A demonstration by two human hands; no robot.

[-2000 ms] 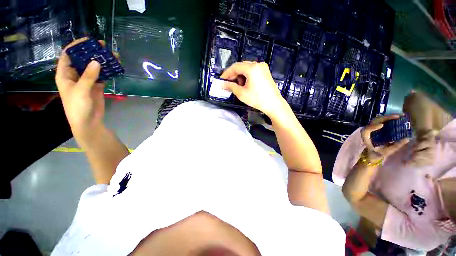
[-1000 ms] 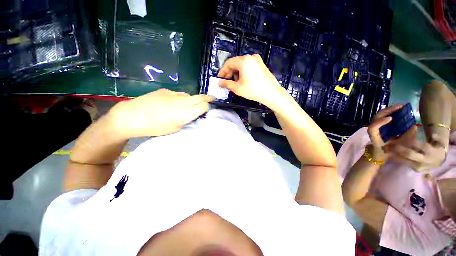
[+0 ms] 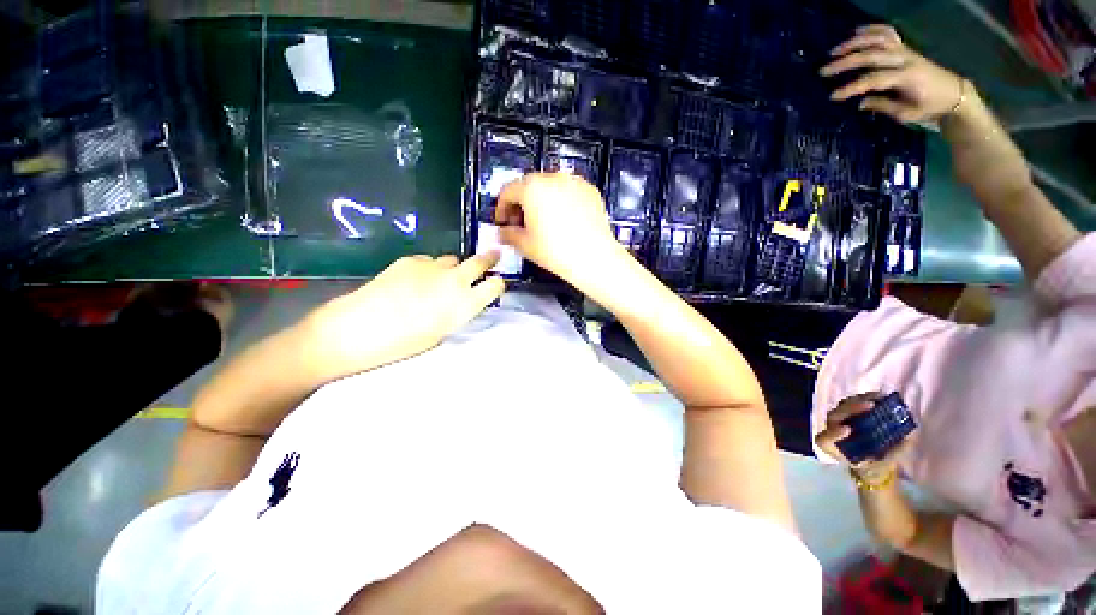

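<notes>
A black phone front housing with a white end piece lies in the near left slot of the black housing tray. My right hand is over this slot, its fingertips pinched at the upper edge of the white piece; what lies between them cannot be made out. My left hand reaches in from the left, palm down, its fingertips at the lower left edge of the same white piece. Its palm side is hidden, so whether it holds keypads cannot be told.
A clear plastic sheet and a white paper scrap lie on the green surface. A shiny keypad tray is at the left. At the right, a co-worker in pink holds a keypad stack and reaches over the black tray.
My left hand came down from the left, where it held a keypad stack, to the white piece. The view shifted slightly. The co-worker's one hand moved over the tray, the other lowered with the stack.
</notes>
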